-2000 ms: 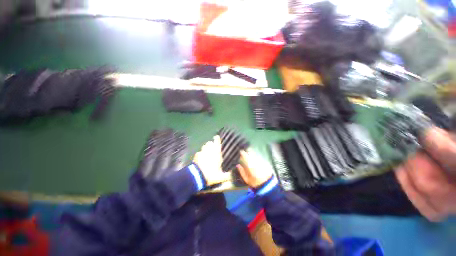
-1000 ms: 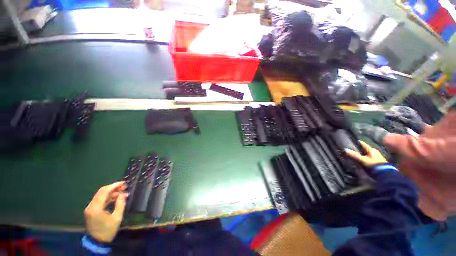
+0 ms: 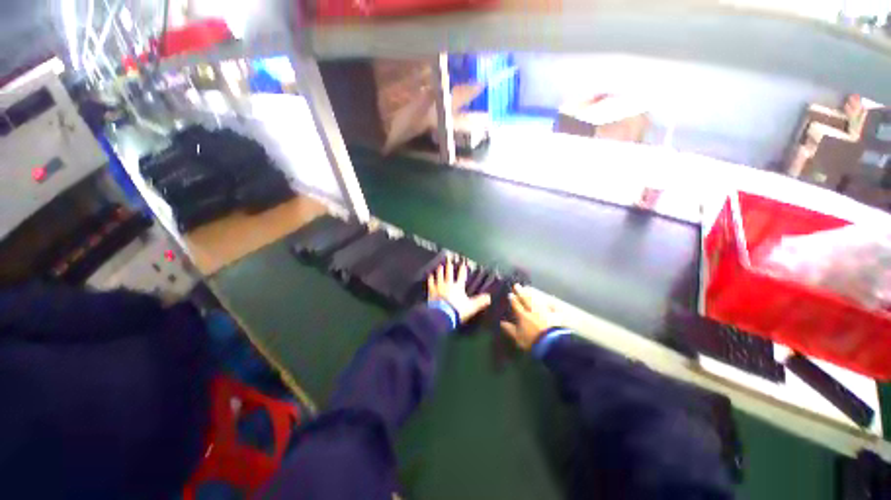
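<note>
A long row of overlapping black remote controls (image 3: 388,265) runs along the pale rail, from the cardboard towards the bench middle. My left hand (image 3: 455,295) lies on the row near its right end, fingers spread. My right hand (image 3: 529,316) is at that end, fingers apart. Several dark remotes show between my hands. No firm grip shows; the fingertips are blurred against the remotes.
A dark pile (image 3: 210,176) lies on a cardboard sheet (image 3: 256,234) at the far left. A red plastic bin (image 3: 811,322) with clear bags stands right, remotes on a white board before it. A red stool (image 3: 244,430) is lower left. Part of a black pouch shows beside my right sleeve.
The view has swung left. My left hand has left the three remotes at the front edge, and my right hand the stacked remotes on the right. Both are now at the left row.
</note>
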